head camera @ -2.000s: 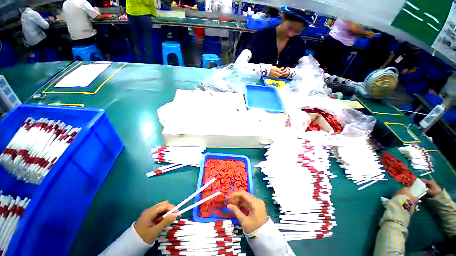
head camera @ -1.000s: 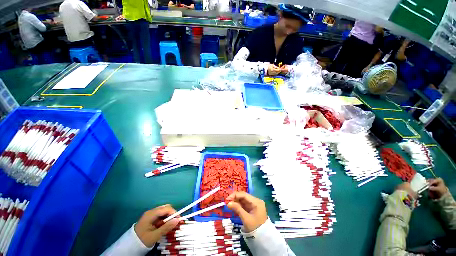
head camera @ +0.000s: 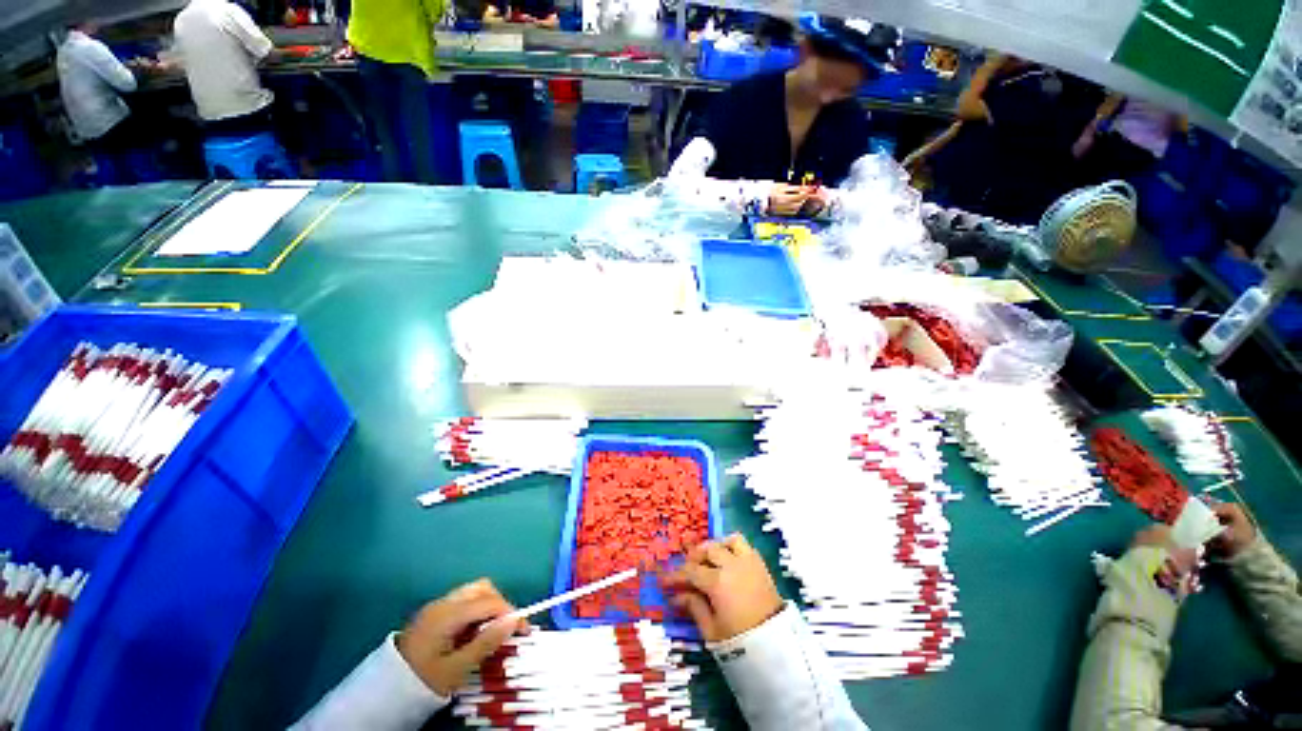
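Observation:
My left hand [head camera: 460,637] holds a slim white tube [head camera: 574,591] that points right over the near part of a small blue tray [head camera: 567,531]. The tray holds many small red pieces [head camera: 638,503]. My right hand [head camera: 725,586] is at the tray's near right corner with fingertips at the red pieces; whether it pinches one cannot be seen. White tubes with red bands [head camera: 578,680] lie just below the tray, between my hands. A long pile of white-and-red tubes [head camera: 857,536] lies right of the tray.
A deep blue box [head camera: 229,457] with banded tubes stands at left. A pale carton [head camera: 614,400] with white material and an empty blue tray [head camera: 753,277] is behind. Another worker's hands [head camera: 1178,550] are at right. A person [head camera: 793,129] sits opposite. A fan [head camera: 1088,226] stands far right.
Two white tubes showed at my left hand before; one shows now. My right hand has left the tube's end and moved slightly right at the tray.

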